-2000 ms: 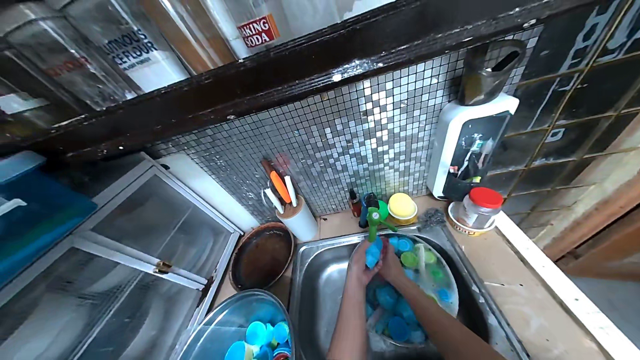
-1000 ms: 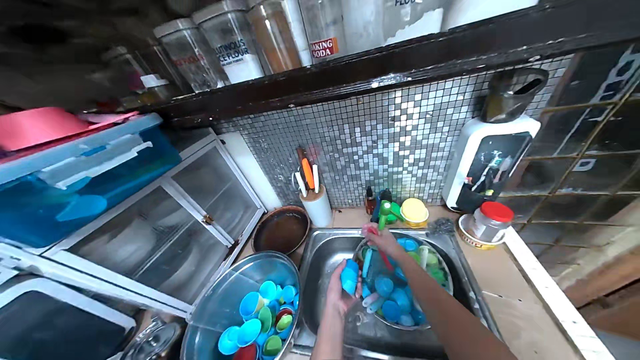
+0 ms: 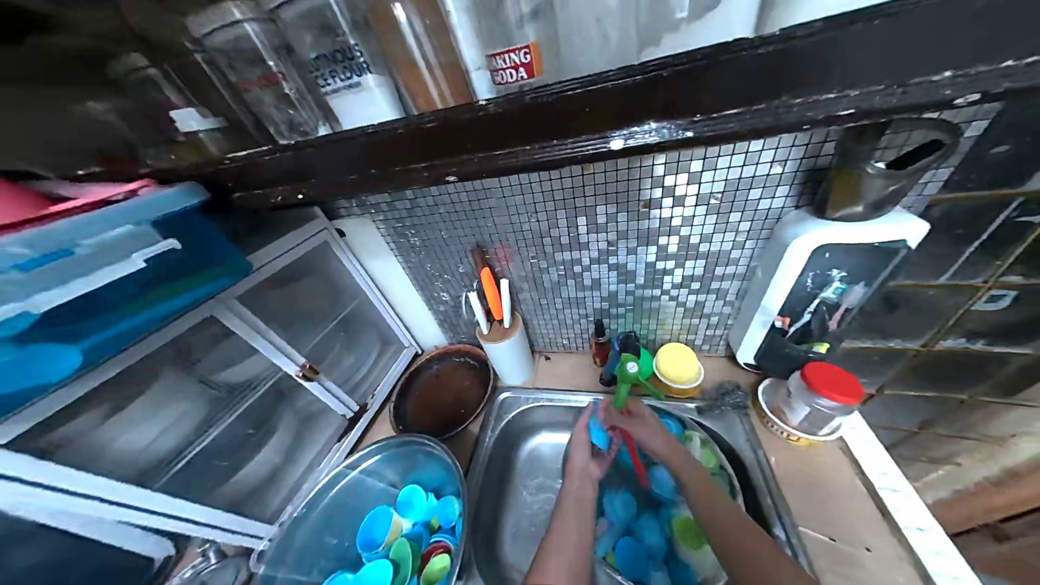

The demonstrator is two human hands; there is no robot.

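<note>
My left hand (image 3: pixel 587 447) grips a small blue plastic cup (image 3: pixel 599 429) above the sink's right side. Close against it, my right hand (image 3: pixel 642 426) holds a red thin-handled tool (image 3: pixel 634 459); the tool's head is hidden. Both hands are just below a green tap handle (image 3: pixel 626 378). Beneath them a wide basin holds blue and green plastic pieces (image 3: pixel 650 532) in water. To the left, a clear plastic tub (image 3: pixel 313 520) contains more blue cups (image 3: pixel 379 530), with several green pieces and a red one.
The steel sink (image 3: pixel 520 487) lies between tub and basin. Behind stand a brown round pan (image 3: pixel 443 390), a white knife holder (image 3: pixel 508 353), a yellow sponge (image 3: pixel 678 364) and a red-lidded jar (image 3: pixel 821 398). A dark shelf (image 3: pixel 569 122) overhangs the tiled wall.
My right hand, apart from the left one second ago, is now beside it at the blue cup. The view has shifted repeatedly.
</note>
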